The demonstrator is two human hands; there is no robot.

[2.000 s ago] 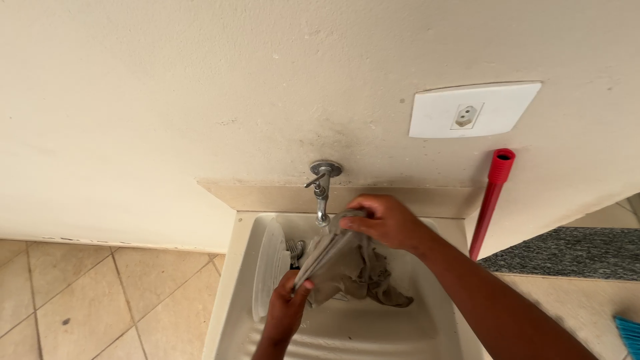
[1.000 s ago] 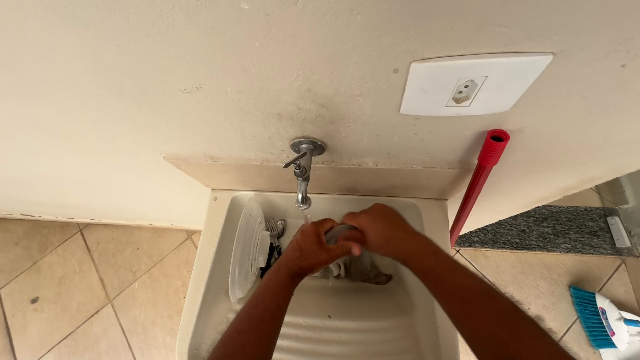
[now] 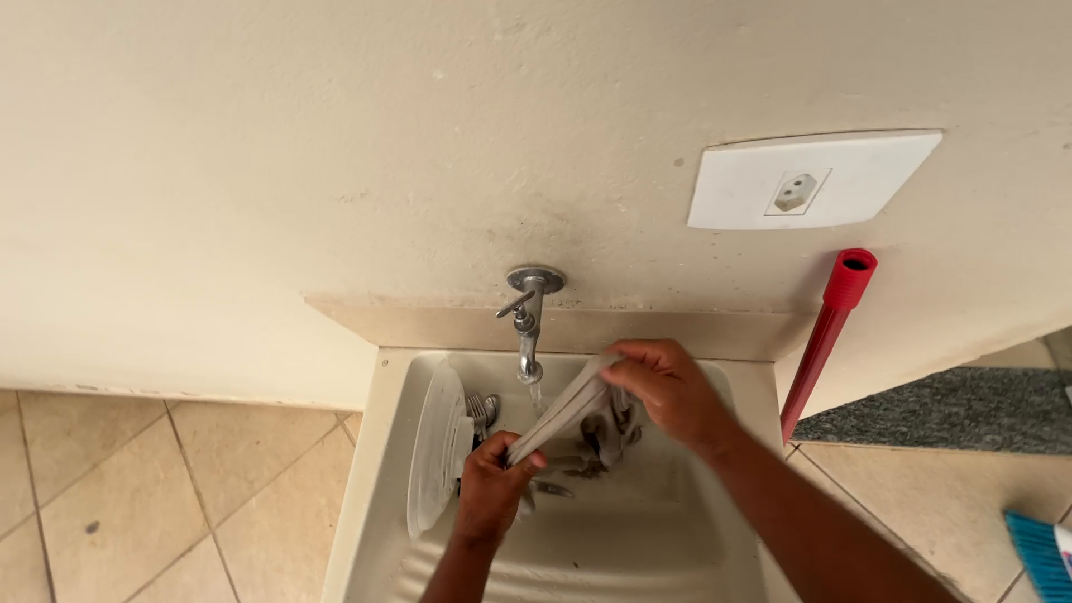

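A wet greyish cloth (image 3: 565, 410) is stretched between my two hands, just below the metal faucet (image 3: 528, 335). My left hand (image 3: 494, 486) grips its lower end, while my right hand (image 3: 666, 389) pinches the upper end to the right of the spout. A loose, darker part of the cloth hangs down into the basin. Water runs from the faucet behind the cloth. Clear plates or lids (image 3: 435, 452) lean on the basin's left wall, with a fork (image 3: 477, 412) and a spoon (image 3: 492, 407) beside them. Another utensil (image 3: 553, 489) lies under the cloth, partly hidden.
The light plastic laundry sink (image 3: 356, 502) has a ribbed front slope and stands against the wall. A red pole (image 3: 816, 360) leans at its right. Above is a white outlet plate (image 3: 745, 188). A blue-bristled broom (image 3: 1043, 553) is on the tiled floor at the lower right.
My hands, close together around the bunched cloth one second ago, have moved apart and the cloth is now stretched between them.
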